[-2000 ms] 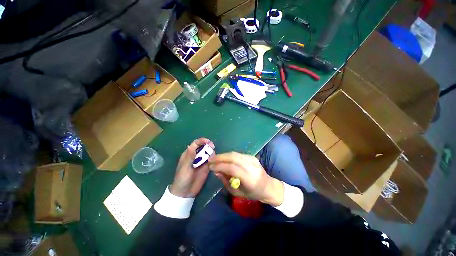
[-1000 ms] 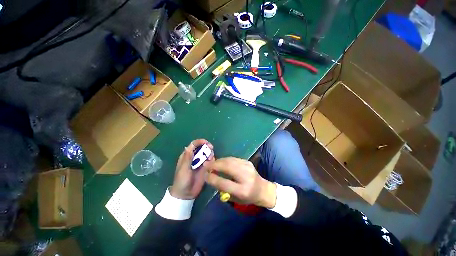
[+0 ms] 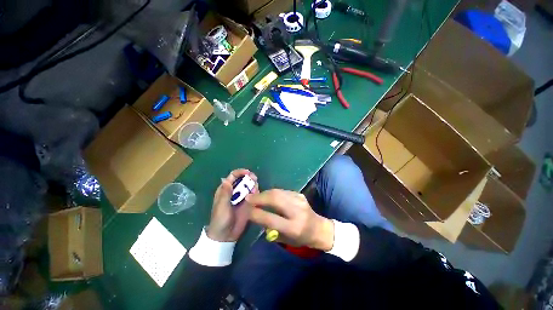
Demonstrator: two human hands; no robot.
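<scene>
My left hand [image 3: 228, 212] holds a small round white and dark purple device body [image 3: 242, 190] between fingers and thumb, above my lap by the bench edge. My right hand [image 3: 292, 219] is bent beside it, its fingertips at the device's right side. A yellow-handled hand screwdriver [image 3: 272, 234] pokes out below my right palm, held in that hand. Its tip is hidden by my fingers, and I cannot tell whether it touches the device. Any small part at the fingertips is too small to make out.
Clear plastic cups [image 3: 176, 198] and an open carton with blue cells [image 3: 162, 103] lie left on the green bench [image 3: 242, 145]. A hammer [image 3: 315, 126], red-handled pliers [image 3: 341, 85] and a white sheet [image 3: 157, 251] lie there. A large open carton [image 3: 427, 160] stands right.
The right hand and yellow handle have shifted slightly left and down from the earliest frame. The left hand still holds the device. The view has shifted a little.
</scene>
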